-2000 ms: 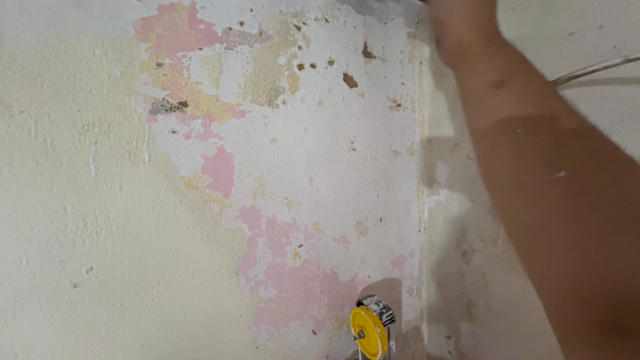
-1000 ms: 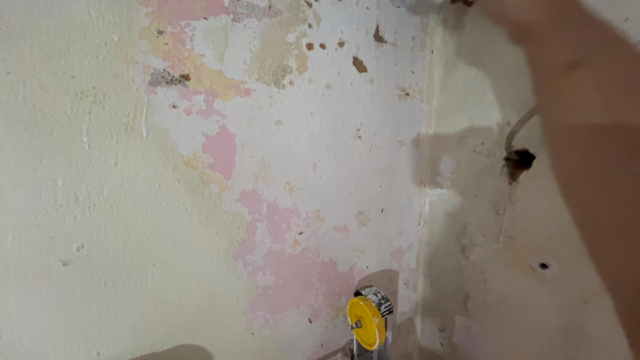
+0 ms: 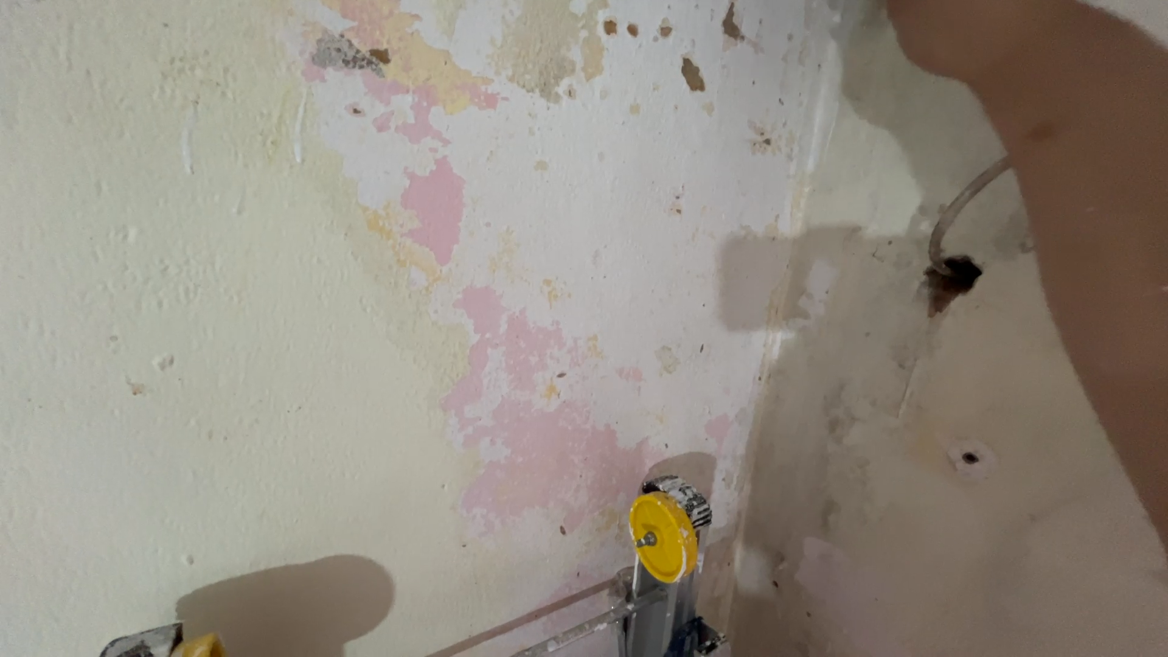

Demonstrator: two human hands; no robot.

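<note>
My right forearm [image 3: 1068, 201] reaches up across the right side of the view. Only the wrist end of my right hand [image 3: 940, 36] shows at the top edge, near the inner corner of the walls; its fingers and anything in them are out of frame. My left hand is not in view. Left of the arm is a painted wall [image 3: 228, 365], pale yellow-green, with flaked areas of white, pink and yellow, and small brown chips. The right wall [image 3: 912, 547] is stained, with a dark hole [image 3: 958, 274] and a grey cable [image 3: 967, 205] coming out of it.
A yellow wheel [image 3: 664, 538] on a paint-spattered metal frame [image 3: 652, 616] stands upright by the corner at the bottom. Part of another yellow wheel [image 3: 201, 646] shows at the bottom left. A small round hole [image 3: 970, 458] is in the right wall.
My right arm has shifted to the right, uncovering the hole and cable in the right wall. The second yellow wheel has come into view at the bottom left.
</note>
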